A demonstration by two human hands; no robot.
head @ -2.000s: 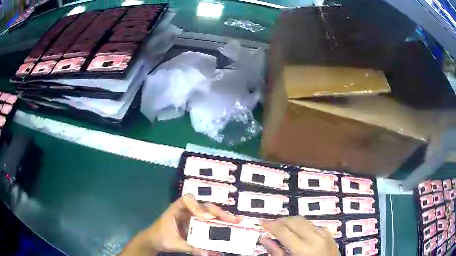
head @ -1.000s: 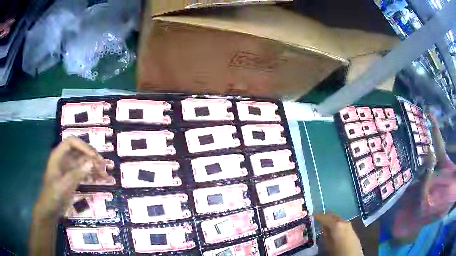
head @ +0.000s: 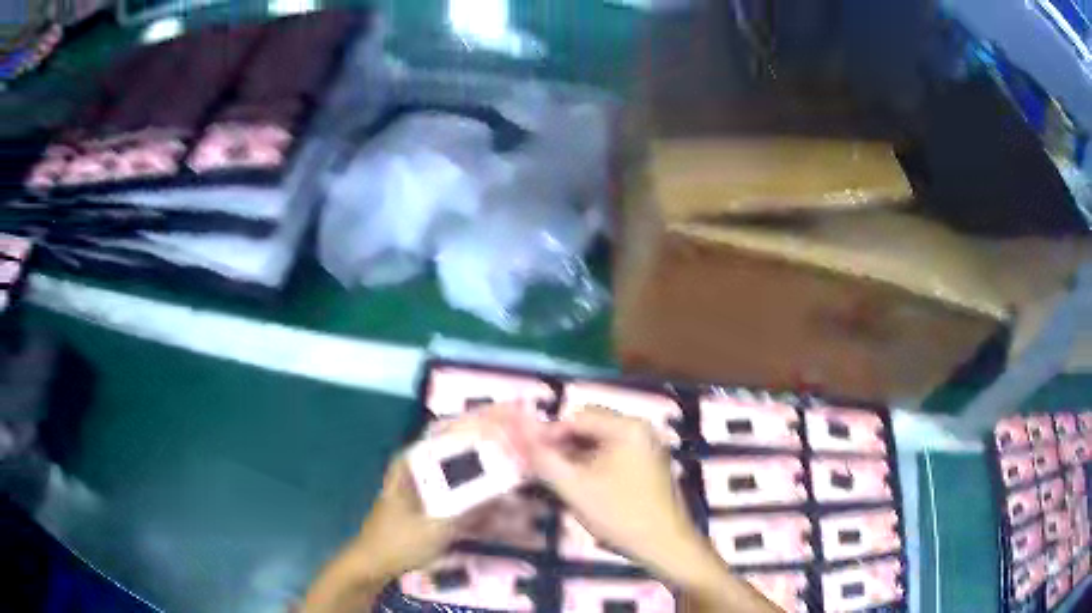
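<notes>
A flat pink-white plastic housing (head: 465,469) with a dark square near its middle is held above the tray, slightly tilted. My left hand (head: 407,521) holds it from the left and below. My right hand (head: 617,479) has its fingers at the notched right end of the same housing; whether a small part is between the fingertips is too blurred to tell. Below my hands lies a black blister tray (head: 695,479) with rows of similar housings in its pockets. My hands hide several pockets at its left and middle.
A tray stack (head: 228,144) with white sheets stands at back left. A crumpled clear bag (head: 449,222) lies beside it. A large brown carton (head: 802,305) stands behind the tray. Another filled tray (head: 1039,509) is at the right edge. A dark device (head: 48,383) is at left.
A second ago my hands were apart, the left over the tray's left side and the right at its right edge. Now both are together at a raised housing. The view has swung left.
</notes>
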